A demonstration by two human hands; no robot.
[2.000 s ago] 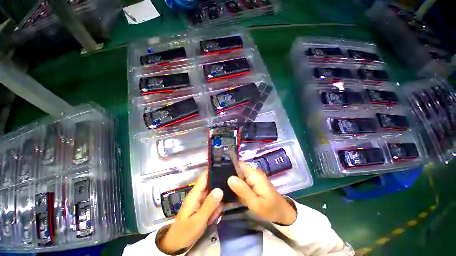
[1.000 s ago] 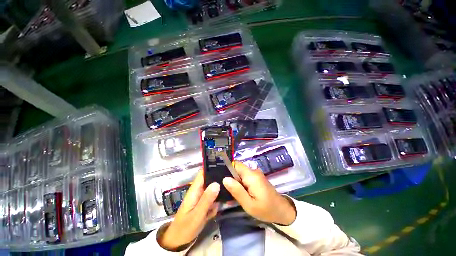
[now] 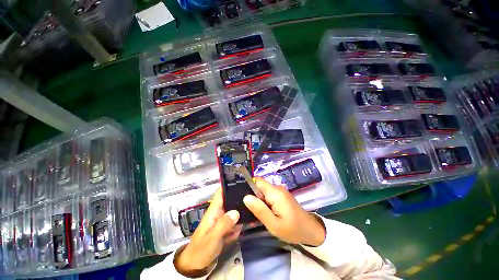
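Observation:
A half-assembled phone unit (image 3: 236, 178) with a red side edge is held upright over the clear working tray (image 3: 158, 208), circuitry end away from me, plain black end toward me. My left hand (image 3: 210, 235) grips its lower left side, thumb on the black part. My right hand (image 3: 284, 213) is at its lower right and holds the tweezers (image 3: 250, 180), a pale thin stick whose tip is over the circuitry. Whether the tip holds a piece is too small to tell. A dark adhesive strip (image 3: 274, 117) lies slantwise over the tray's right column.
Phones lie in both columns of the working tray. A right-hand tray stack (image 3: 355, 158) holds phones, with a blue stool (image 3: 437, 194) below. A left-hand tray stack (image 3: 117, 158) stands beside a metal upright (image 3: 41, 104). White paper (image 3: 155, 17) lies at the back.
The phone has moved left, from beneath the strip's lower end. The tweezers, not visible two seconds ago, now show over the circuitry. The tray stacks have shifted slightly in view.

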